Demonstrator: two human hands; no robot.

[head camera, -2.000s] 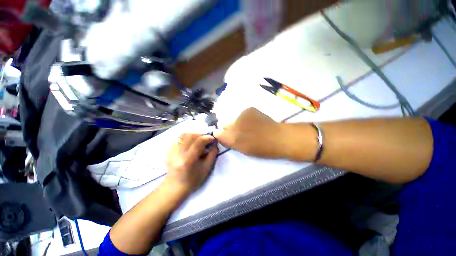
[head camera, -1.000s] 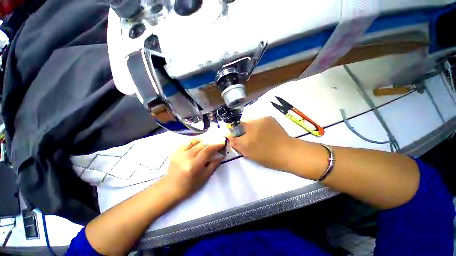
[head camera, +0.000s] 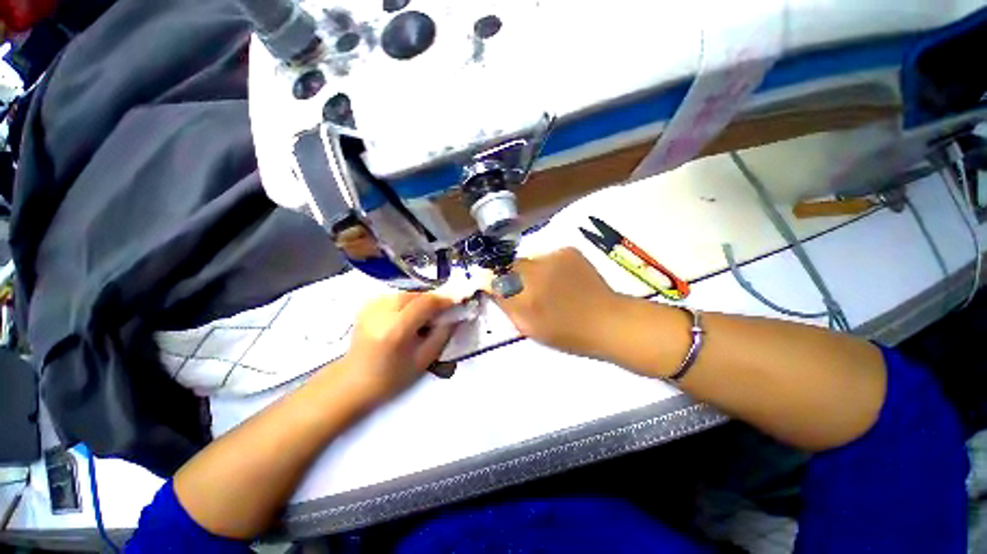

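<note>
The dark grey garment shell (head camera: 152, 206) is heaped left of the white sewing machine head (head camera: 433, 87). Its white quilted lining (head camera: 238, 346) runs under my left forearm toward the needle. My left hand (head camera: 395, 341) pinches a pale fabric edge (head camera: 463, 314) just in front of the presser foot area; a small dark piece shows below its fingers. My right hand (head camera: 552, 298) is at the needle area, fingertips down on the work beside the round metal knob (head camera: 505, 284). What its fingertips hold is hidden. The needle tip cannot be made out.
Thread snips (head camera: 636, 260) with orange-red and yellow handle lie right of my right hand. A grey cord (head camera: 774, 308) loops farther right, near a yellow-brown handled tool (head camera: 833, 207). A ruler-like strip (head camera: 520, 465) runs along the table's front edge.
The view swung to show the machine head more fully, then shifted slightly. My left hand has drawn back a little to the left, and a pale edge now shows between its fingers and the needle area.
</note>
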